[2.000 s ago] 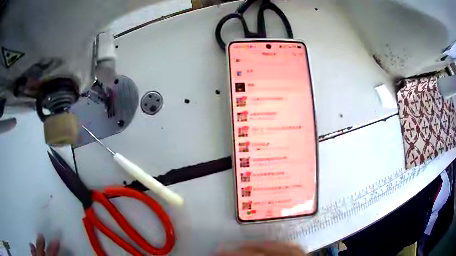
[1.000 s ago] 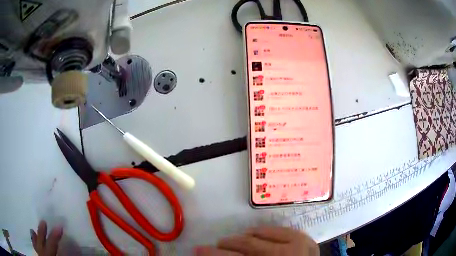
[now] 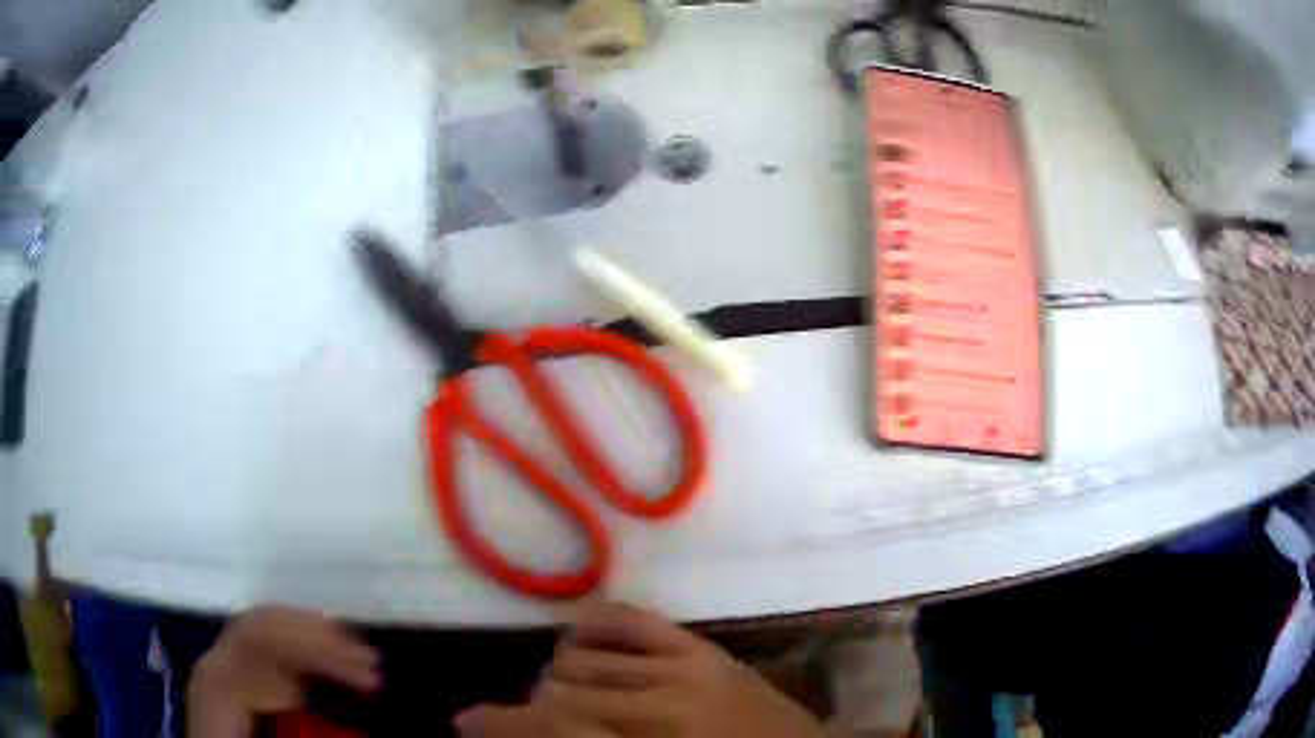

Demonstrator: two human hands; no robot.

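Observation:
The frame is blurred. My left hand (image 3: 286, 672) is at the bottom edge, fingers curled on a dark garment (image 3: 440, 666) with a bit of red band (image 3: 310, 725) under them. My right hand (image 3: 642, 685) is to its right, fingers bent against the same dark cloth; its lower part is cut off. The cloth is below the table's front edge. Orange-red-handled scissors (image 3: 555, 433) lie on the white table with a cream-handled awl (image 3: 663, 317) beside them. A lit phone (image 3: 956, 267) lies to the right.
Black-handled scissors (image 3: 909, 46) lie behind the phone. The needle plate (image 3: 541, 159) and sewing machine parts (image 3: 591, 32) are at the top. A patterned fabric piece (image 3: 1266, 325) is at the right. A dark slab (image 3: 19, 363) is at the far left. Faint ruler marks run along the front edge.
The view has shifted left and down, so the tabletop things appear farther right and the front edge shows. Both hands show more fully, now at the dark garment.

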